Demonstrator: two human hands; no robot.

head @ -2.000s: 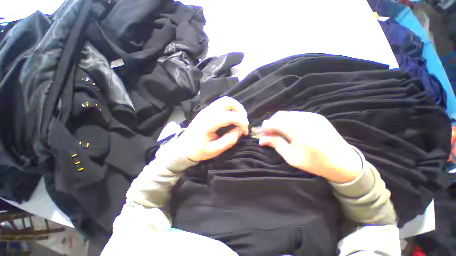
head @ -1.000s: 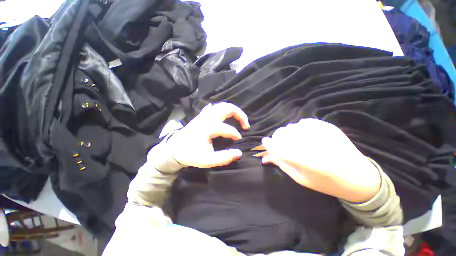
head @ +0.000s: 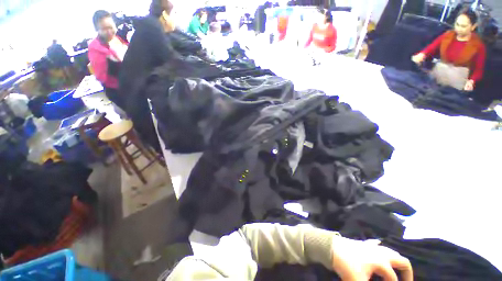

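My left hand [head: 371, 260] shows at the bottom edge in a beige sleeve, over black cloth. Its fingers are bent down and the tips are cut off by the picture's edge, so I cannot tell if they hold anything. My right hand is out of the picture. Part of the black gathered cloth [head: 448, 260] shows at the bottom right. A heap of black garments [head: 330, 137] with shiny lining, a small white label and tiny gold dots lies beyond my left arm.
The garments lie on a long white table [head: 440, 159]. A person [head: 459, 52] handles dark cloth at the far right; several others are at the back. A wooden stool [head: 118, 131] stands left. A blue plastic bin [head: 41, 269] and dark cloth heap [head: 41, 203] are at lower left.
The view has swung up and to the left, showing the room. My right hand and its pointed tool have left the picture, and my left hand sits at the bottom edge.
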